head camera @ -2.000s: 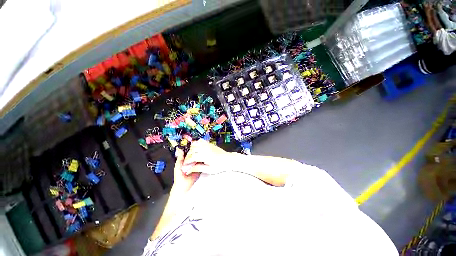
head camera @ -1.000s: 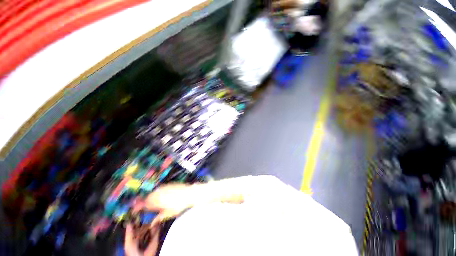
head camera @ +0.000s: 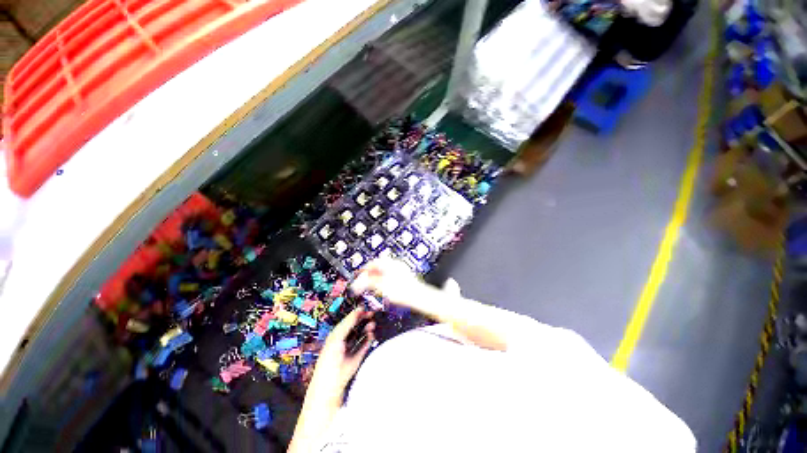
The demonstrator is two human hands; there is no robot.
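Note:
The clear blister tray (head camera: pixel 380 212) lies tilted across the bench, with dark units with pale centres in many pockets and bright, shiny pockets on its right side. My right hand (head camera: pixel 388 280) is at the tray's near edge, fingers bent down; its fingertips are overexposed. My left hand (head camera: pixel 336 352) is just below it, thumb and fingers curled around a dark area; whether a unit is held there is unclear. A heap of coloured binder clips (head camera: pixel 288 323) lies left of both hands.
A red-orange basket of clips (head camera: pixel 159 252) stands behind the heap. A white shelf edge (head camera: pixel 221 128) with a red-orange crate (head camera: pixel 106 71) is upper left. Stacked clear trays (head camera: pixel 526 71) and a blue stool (head camera: pixel 611 95) are beyond. A person sits at top right.
The view has swung and the bench shows at a different slant. My hands, low over the clip heap before, are now at the tray's near edge. The red-orange crate has come into view.

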